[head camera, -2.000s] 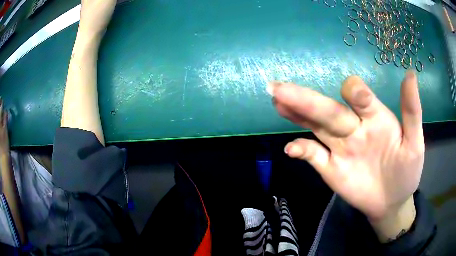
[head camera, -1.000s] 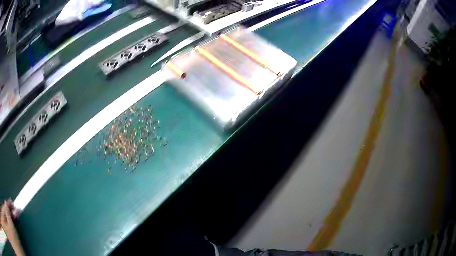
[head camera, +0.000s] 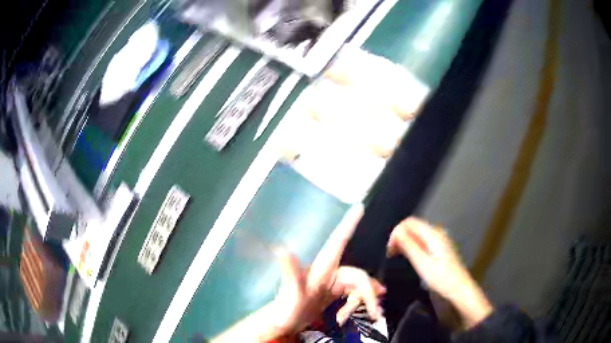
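Observation:
My left hand (head camera: 311, 295) is over the near bench edge at the bottom centre, fingers spread, with nothing visible in it. My right hand (head camera: 429, 251) is to its right, blurred, fingers bent; I cannot tell if it holds anything. Silver-grey four-position plates lie on the green belt: one at centre left (head camera: 163, 229), one farther up (head camera: 242, 107), and one cut off at the bottom (head camera: 117, 331). A faint brownish blur on the bench beside my left hand may be the small rings; it is too smeared to tell.
A whitish tray (head camera: 355, 127) with faint orange strips sits on the green bench (head camera: 295, 201) beyond my hands. White strips (head camera: 221, 234) edge the belt. Machinery (head camera: 268, 20) stands at the top. A floor with a yellow line (head camera: 526, 161) is at right.
The view has turned and shifted, so the tray and plates appear farther right. Both my hands have come into view at the bottom. The ring pile, clear before, is now only a blur.

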